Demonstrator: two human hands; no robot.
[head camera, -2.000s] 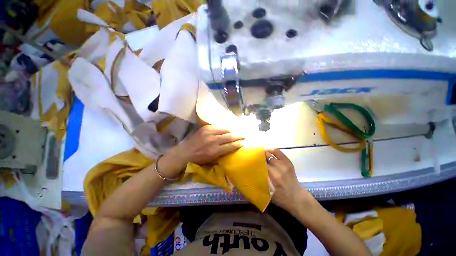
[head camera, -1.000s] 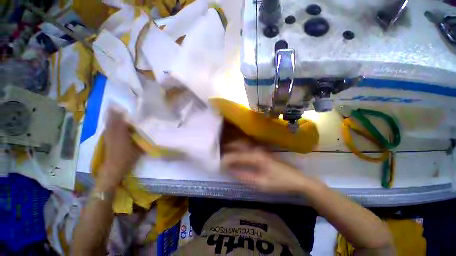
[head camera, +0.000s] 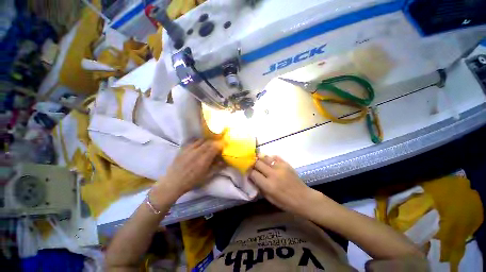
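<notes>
A small yellow cloth piece (head camera: 240, 154) lies at the presser foot and needle (head camera: 242, 103) under the bright lamp, over white fabric. My left hand (head camera: 196, 162) presses on the yellow cloth's left side, fingers spread flat. My right hand (head camera: 277, 180) grips the cloth's right edge near the table front. White fabric panels (head camera: 130, 143) lie in folds left of the needle and run under my left hand. The lamp glare hides the stitch spot.
Thread snips with green and yellow loops (head camera: 346, 103) lie right of the needle. The white JACK machine head (head camera: 298, 37) stands behind. Yellow and white cloth (head camera: 447, 212) sits low at right. A beige second machine (head camera: 40, 191) stands far left.
The view has turned and shifted. The large white piece my hands were moving now lies left of and under the needle area. Both hands have come together at the needle and hold the yellow cloth.
</notes>
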